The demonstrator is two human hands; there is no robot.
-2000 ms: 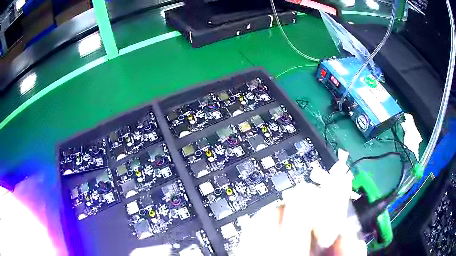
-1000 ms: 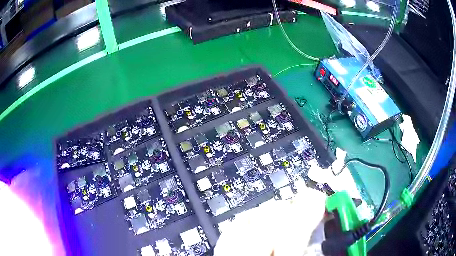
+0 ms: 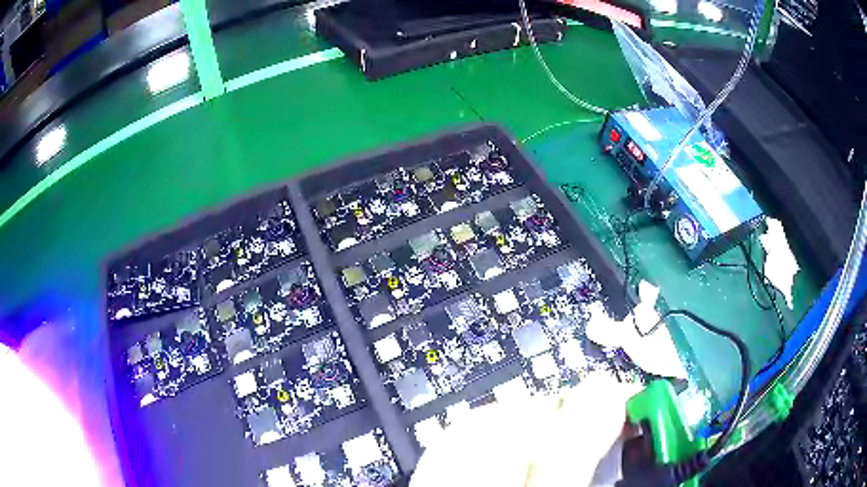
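A wide black component tray holds rows of dark circuit-board assemblies with silver squares and small yellow dots, in two blocks of pockets. My right hand, overexposed white, lies over the tray's lower right part. It is closed around a corded hand tool with a bright green part and a black body; the tool's tip and the finger details are lost in the glare. White glare at the lower left hides that edge, and no left hand can be made out.
A blue controller box with cables stands right of the tray, a clear plastic sheet behind it and a white scrap beside it. Black stacked trays lie at the back. A clear hose runs down the right.
My right hand with the tool has shifted left and lower over the tray, uncovering boards near its right edge. The black tool cable now loops beside the tray's right edge.
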